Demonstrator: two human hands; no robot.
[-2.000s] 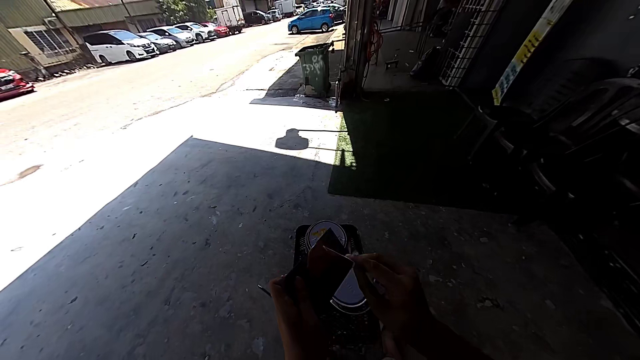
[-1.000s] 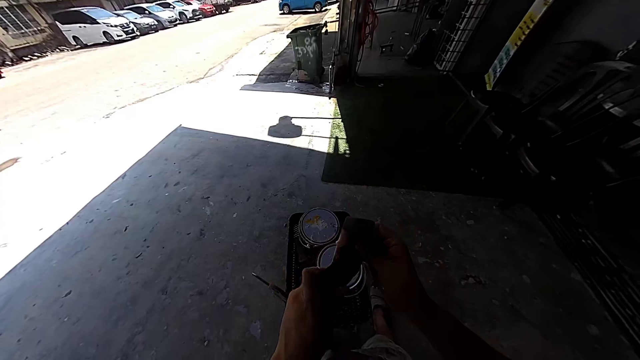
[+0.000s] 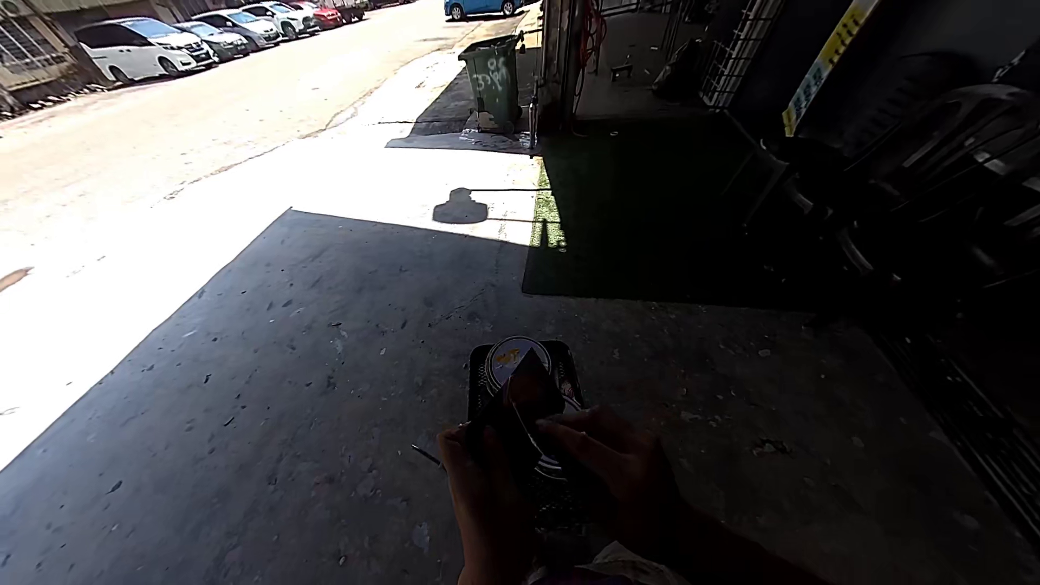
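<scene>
Both of my hands are at the lower middle, over a dark basket or tray on the concrete floor. My left hand grips a dark, flat, pointed piece, its material too dark to tell. At the piece's right edge, my right hand has its fingertips pinched; whether they hold the edge or a thin item is hidden in shadow. A round tin with a yellow-orange mark on its pale top stands in the basket behind the piece. Another round rim shows partly beneath my hands. A thin rod sticks out left of my left hand.
Green artificial turf lies ahead to the right, with stacked plastic chairs beyond its right side. A green wheeled bin stands near a post. Parked cars line the far side of the sunlit road.
The hands were close together one second ago; now the right hand is lower and to the right, and the pointed dark piece stands up in view between them.
</scene>
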